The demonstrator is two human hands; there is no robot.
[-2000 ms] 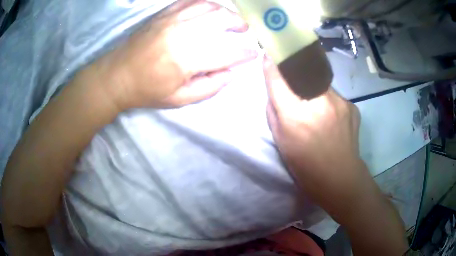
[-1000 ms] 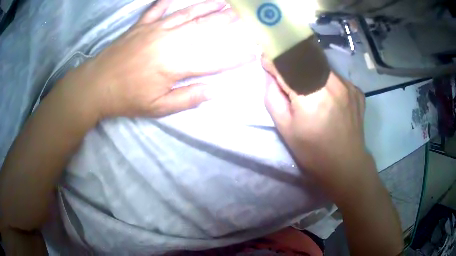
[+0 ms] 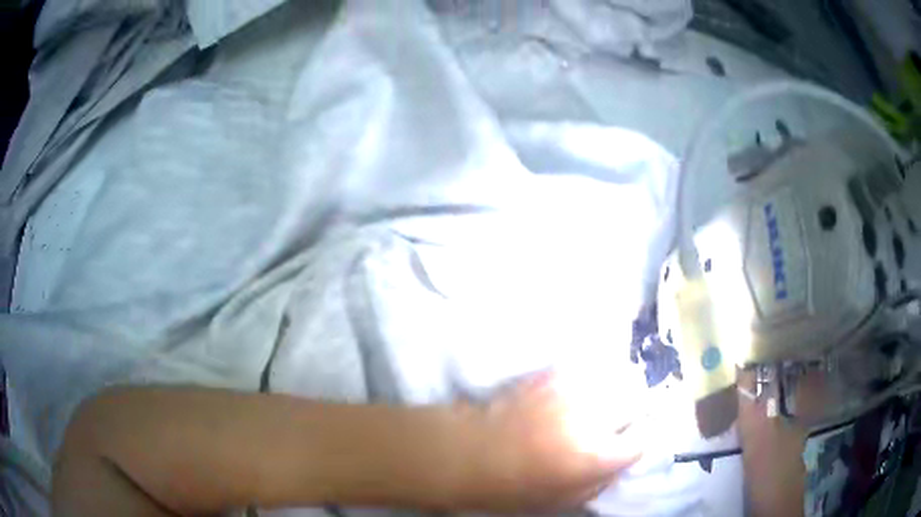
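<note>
A large pale grey-white cloth point(image 3: 384, 121) lies bunched over the table, washed out white under the lamp. My left hand point(image 3: 566, 444) rests on the cloth, its fingers lost in glare, so its grip is unclear. My right hand point(image 3: 773, 414) shows only in part behind the machine's metal parts, its fingers hidden. The sewing machine head point(image 3: 828, 252) with blue JUKI lettering is at the right. Its cream-yellow bar point(image 3: 702, 333) with a blue ring mark and brown end hangs between my hands. The presser foot and needle cannot be made out.
More pale cloth point(image 3: 616, 20) lies at the top edge. A grey cloth heap point(image 3: 101, 71) is at the upper left. A pale curved tube point(image 3: 697, 162) arches over the machine head. Something yellow-green point(image 3: 894, 111) is at the right edge.
The view has swung up and back, showing the machine head and more cloth. My left hand now appears lower, near the bar. My right hand is now mostly hidden behind machine parts.
</note>
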